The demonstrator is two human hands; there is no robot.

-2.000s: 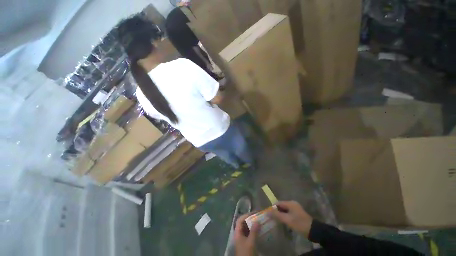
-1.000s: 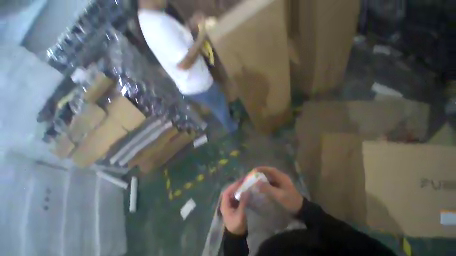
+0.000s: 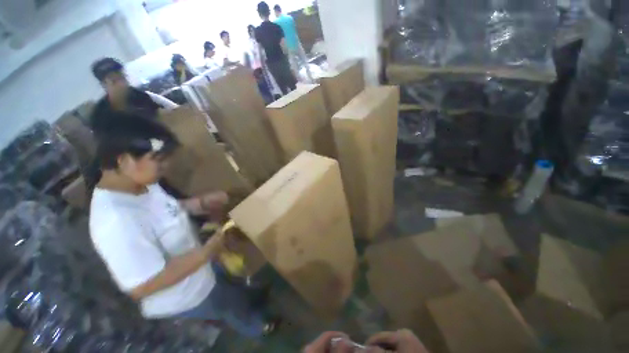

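Observation:
My left hand (image 3: 327,343) and my right hand (image 3: 396,341) are close together at the bottom edge, mostly cut off by it. A small whitish piece (image 3: 348,343) shows between the fingers; its printing and orange edge cannot be seen here. A tall brown carton (image 3: 301,231) stands in front of me, upright and somewhat tilted in the view, with faint dark print on its top end. It does not touch my hands.
A person in a white shirt (image 3: 153,251) stands at the left with a hand at the carton and something yellow. Other cartons (image 3: 369,162) stand behind. Cardboard (image 3: 476,314) lies at the lower right. Plastic-wrapped goods (image 3: 476,103) are stacked behind; more people stand farther back.
My view has lifted and shows more of the background. My hands have dropped to the bottom edge, still together. The white-shirted person and the tall carton appear larger; the lettered carton face is out of view.

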